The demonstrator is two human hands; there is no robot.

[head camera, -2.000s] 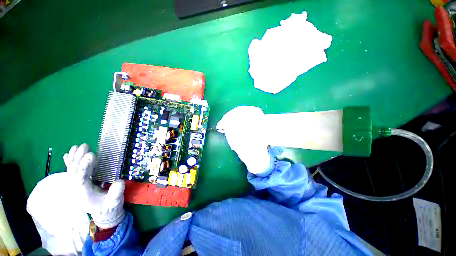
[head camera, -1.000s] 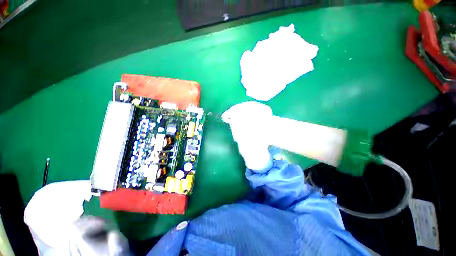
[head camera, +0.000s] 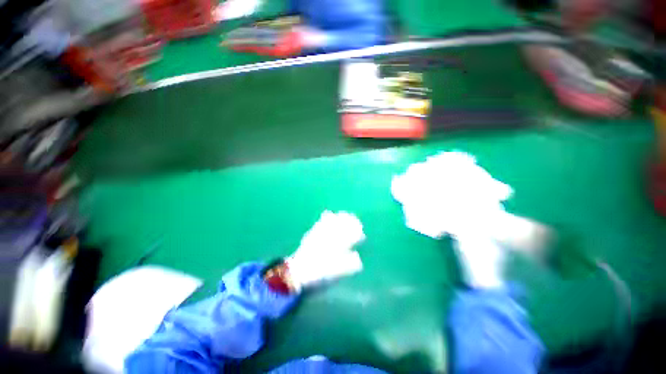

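Observation:
The view is blurred. The circuit board with its pale heatsink lies on its red pad on the dark green conveyor, beyond both hands. My left hand, white-gloved, is over the green bench, apart from the board, with its fingers apart and nothing seen in it. My right hand, white-gloved, holds the dispensing syringe, its tube pointing right towards the green cap. The hand overlaps the white crumpled cloth; the needle tip cannot be made out.
Another white cloth lies at the left, near a dark box with white tubes. The air hose curves at the right. Across the conveyor, a person's blue sleeve and hand are by another red pad. More blurred boards lie beyond.
The view has swung up towards the conveyor. The board and pad have gone from the bench to the conveyor. My left hand has moved inward from the lower left; my right hand still holds the syringe.

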